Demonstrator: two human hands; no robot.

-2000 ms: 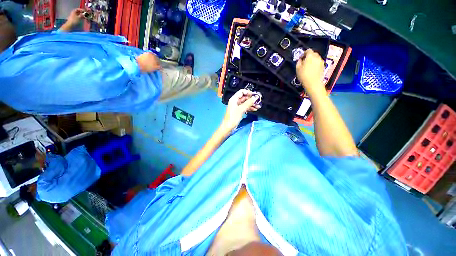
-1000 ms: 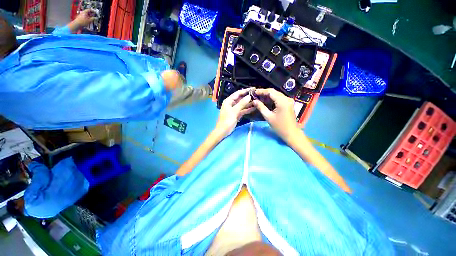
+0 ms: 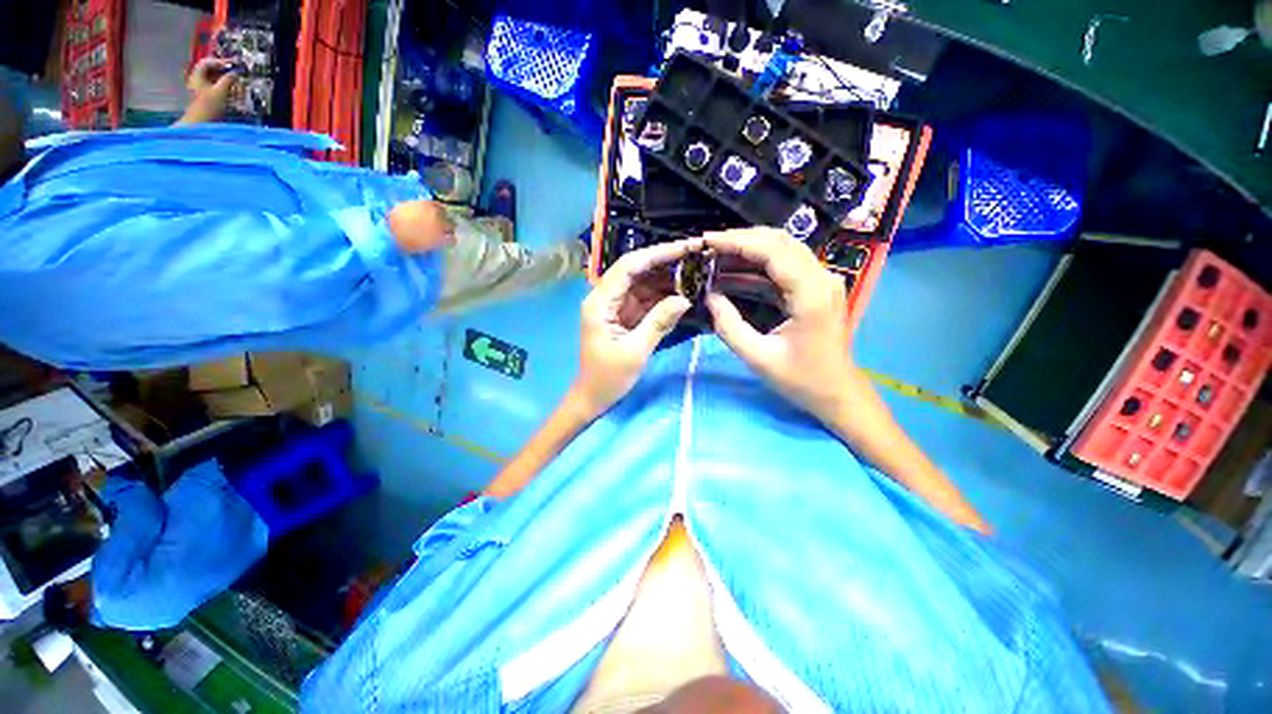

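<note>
A watch head (image 3: 693,274) with a dark and yellowish face and a light rim is held on edge between both hands, in front of my chest. My left hand (image 3: 628,315) grips its left side with fingertips and thumb. My right hand (image 3: 788,310) grips its right side the same way. Just beyond my hands, a black compartment tray (image 3: 679,92) lies slanted over other black trays. Several round watch heads (image 3: 738,173) sit in its pockets. My hands hide part of the lower trays.
An orange-red tray (image 3: 907,209) lies under the black trays. Blue stools (image 3: 1021,202) stand at both sides. A red-orange parts tray (image 3: 1179,377) is at the right, a green bench (image 3: 963,35) at the top right. A person in a blue smock (image 3: 209,251) is at the left.
My right hand came from the black tray to meet my left. Both hands now hold one watch head, its face turned more into view than one second ago. The person at the left shifted.
</note>
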